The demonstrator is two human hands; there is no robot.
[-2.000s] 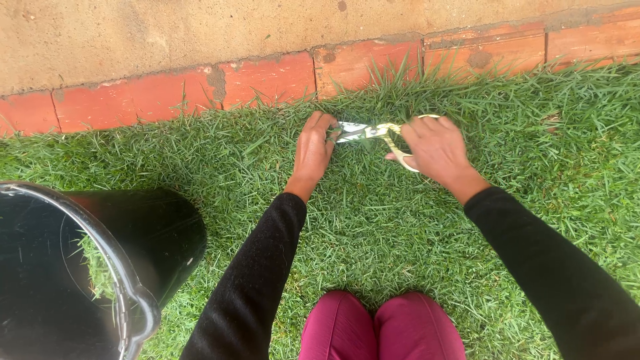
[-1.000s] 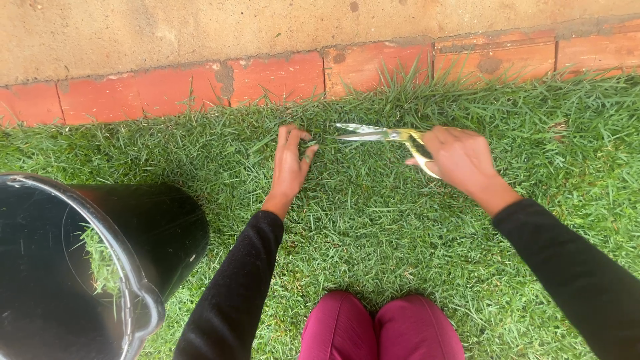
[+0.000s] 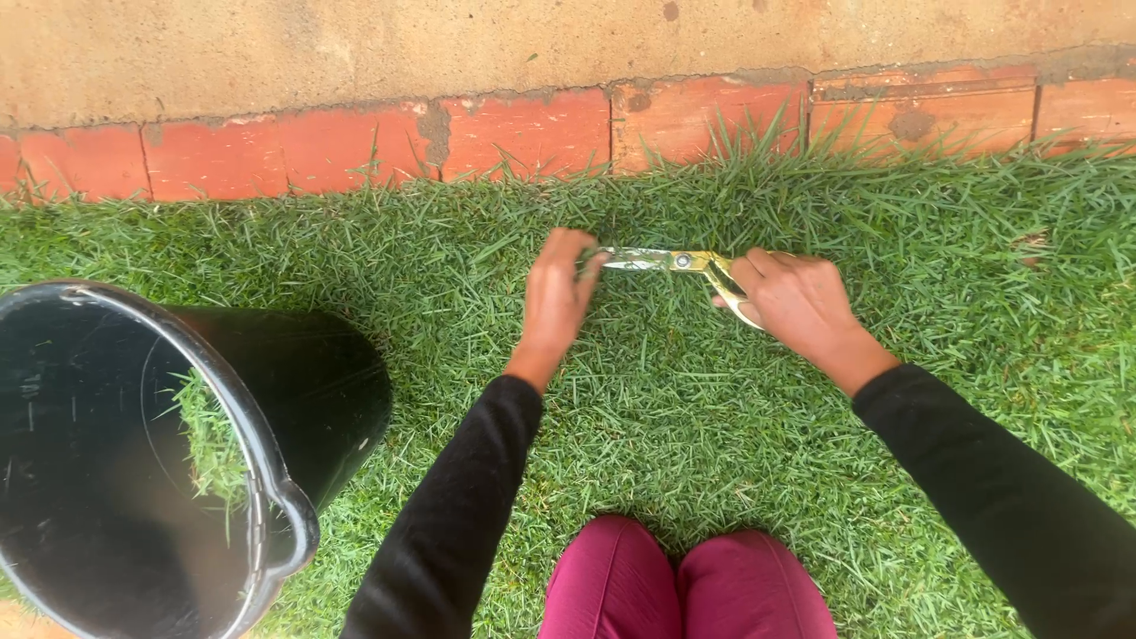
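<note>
My right hand [image 3: 794,297] grips the gold handles of a pair of metal scissors [image 3: 683,261], whose blades point left and lie nearly closed just above the grass [image 3: 674,399]. At the blade tips is my left hand [image 3: 561,288], its fingers bent and slightly blurred; a little grass seems to be between the thumb and fingers. Whether the fingertips touch the blades cannot be told. To the left of my hands, a black plastic bucket [image 3: 293,373] stands tilted in view, with cut grass [image 3: 211,435] against its inner wall.
A row of red-orange bricks [image 3: 532,133] edges the lawn beyond my hands, with taller grass blades [image 3: 754,146] leaning on it. Behind the bricks runs a tan, sandy-looking surface [image 3: 399,44]. My knees [image 3: 683,586] in magenta trousers are at the bottom.
Since one second ago, the scissor blades have come together, and my left hand and the blade tips are closer to each other. Two seconds ago my left hand was also at the tips.
</note>
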